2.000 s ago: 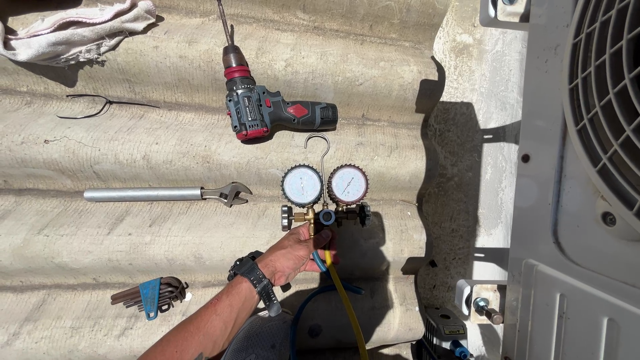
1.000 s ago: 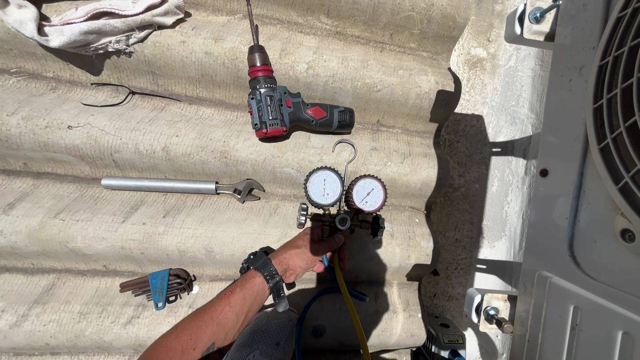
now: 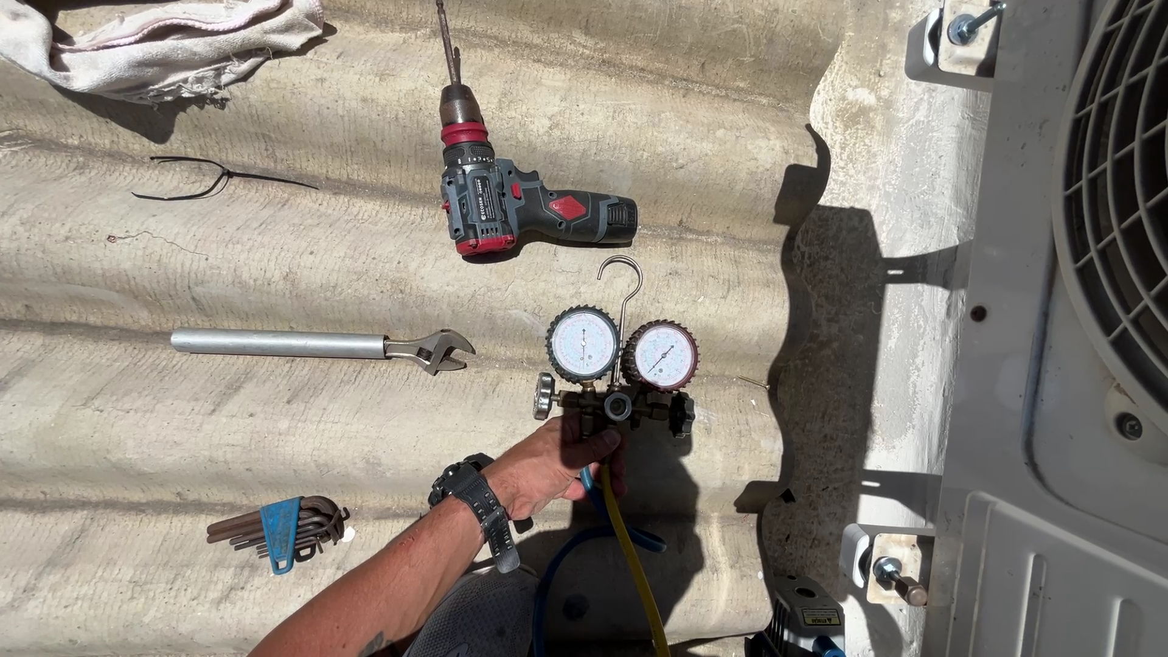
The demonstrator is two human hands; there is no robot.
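My left hand (image 3: pixel 566 465), with a black watch at the wrist, grips the lower part of a manifold gauge set (image 3: pixel 618 404) from below. Its two round dials face up, and a metal hook (image 3: pixel 630 274) rises between them. A blue hose (image 3: pixel 547 584) and a yellow hose (image 3: pixel 636 566) run down from beneath the hand. Above the gauges lies a cordless drill (image 3: pixel 484 201) with a bit fitted. An adjustable wrench (image 3: pixel 319 345) with a long tubular handle rests to the left. My right hand is out of view.
Corrugated roofing (image 3: pixel 411 429) spreads underneath. A hex key set in a blue holder (image 3: pixel 281 534), a black cable tie (image 3: pixel 224 178) and a pale cloth (image 3: pixel 173 46) lie on it. Along the right stands an air conditioner's outdoor unit (image 3: pixel 995 383), with bolted mounts beside it. A dark device (image 3: pixel 808 611) sits at bottom right.
The view has shifted somewhat. My left hand keeps its hold on the gauge set, and the tools on the roofing have stayed where they lay.
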